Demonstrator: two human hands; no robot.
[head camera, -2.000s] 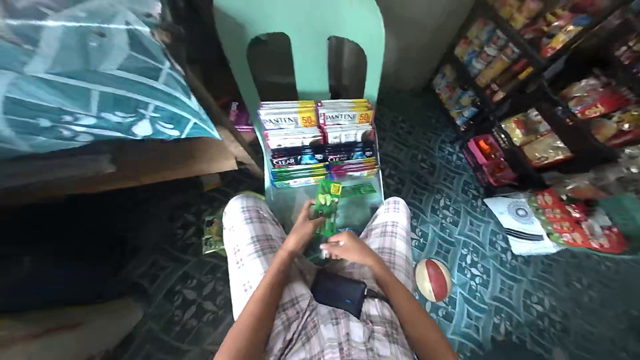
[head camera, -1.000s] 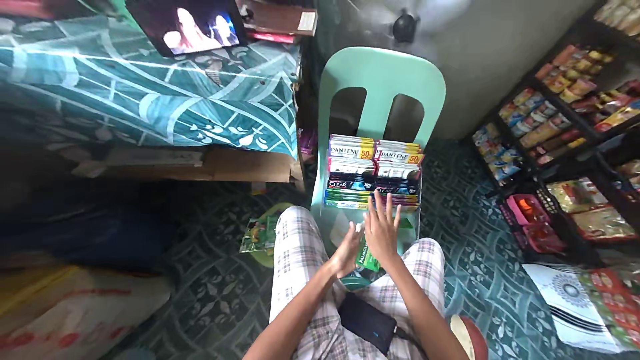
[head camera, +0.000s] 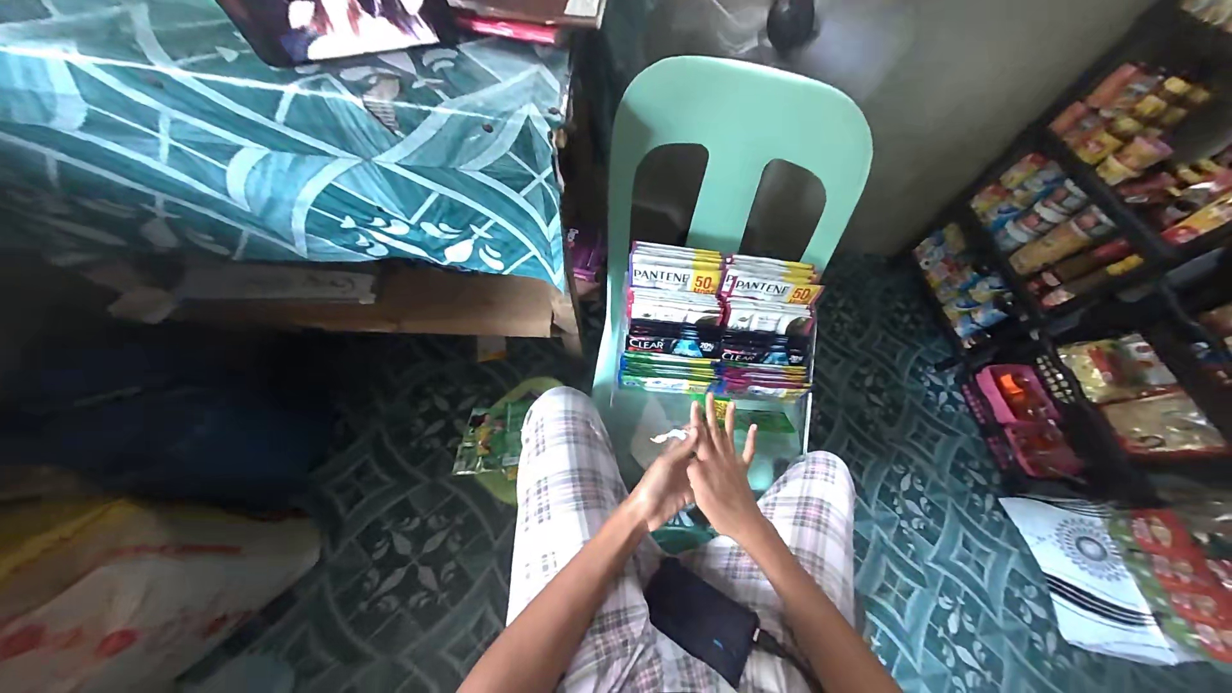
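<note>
Both hands meet above the front of a light green plastic chair (head camera: 741, 106). My left hand (head camera: 664, 481) touches my right hand (head camera: 720, 476), whose fingers are spread. By the left fingertips is a small white scrap (head camera: 671, 436); whether it is held is unclear. Just beyond the hands, a clear tray (head camera: 807, 423) on the seat carries rows of shampoo sachets: Pantene sachets (head camera: 674, 279) at the back, dark Clear sachets (head camera: 765, 354) ahead of them, and green-edged sachets (head camera: 667, 371) in front. A green packet (head camera: 770, 421) lies in the tray's front part, partly hidden by the fingers.
A black power bank or similar device (head camera: 701, 621) with a cable rests on my lap. At left stands a table with a teal patterned cloth (head camera: 385, 183) and a lit screen (head camera: 356, 24). Black shelves (head camera: 1107, 192) of packaged goods stand right. Green packets (head camera: 486, 438) are beside my left knee.
The green packet that was between my hands two seconds ago is not seen in them now. My hands have come together, the right fingers spread. The view has shifted left, showing the screen.
</note>
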